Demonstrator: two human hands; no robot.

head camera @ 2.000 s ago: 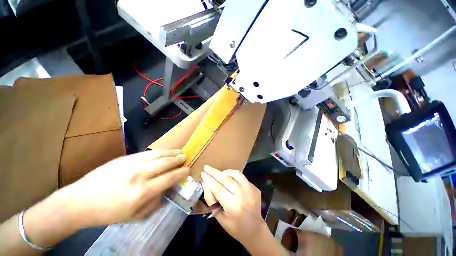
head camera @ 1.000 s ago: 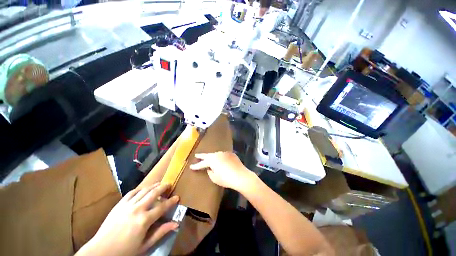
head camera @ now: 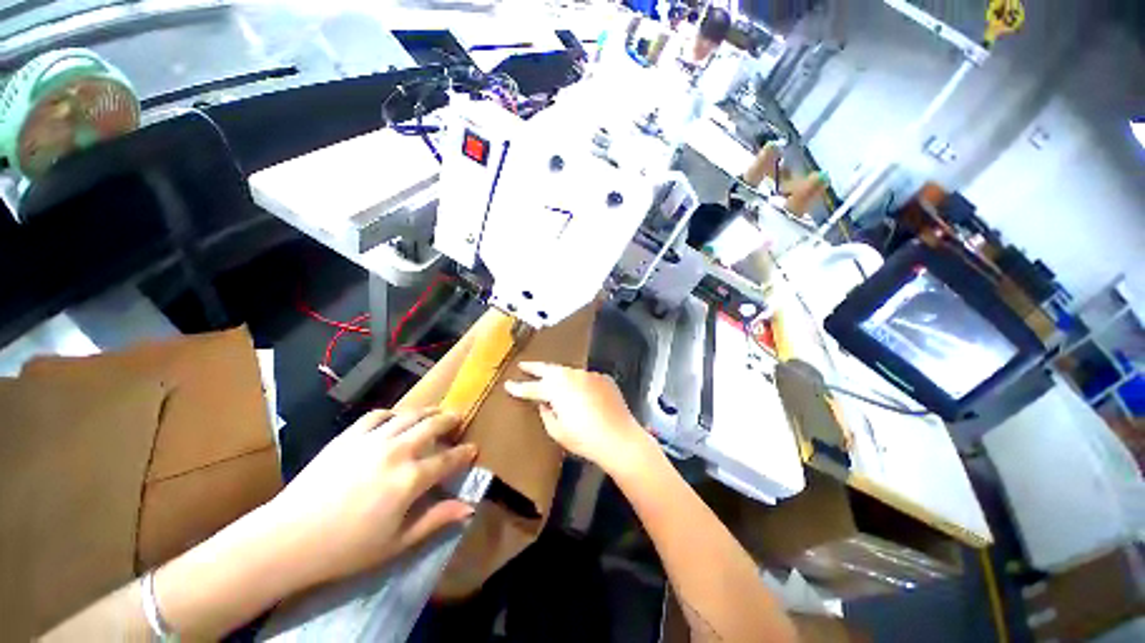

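Note:
A brown fabric panel [head camera: 512,433] is draped around the long narrow bed [head camera: 404,580], under the sewing head [head camera: 559,207]. The yellow guide strip [head camera: 482,366] lies along the bed up to the needle area, which is too small to make out. My left hand [head camera: 377,484] lies on the near end of the strip and the fabric, fingers slightly apart, gripping nothing visible. My right hand [head camera: 580,412] rests on the panel right of the strip, index finger extended and the other fingers curled, close below the head.
Brown panels [head camera: 207,459] are stacked at the left. A white side table [head camera: 333,189] stands left of the head, with red air tubes [head camera: 339,337] below. The control screen [head camera: 939,333] is at the right. A green fan [head camera: 75,116] is at the upper left.
The view has tilted up from the near bed. My right hand has moved from the bed's near end up along the panel toward the head. My left hand stays near the strip's near end.

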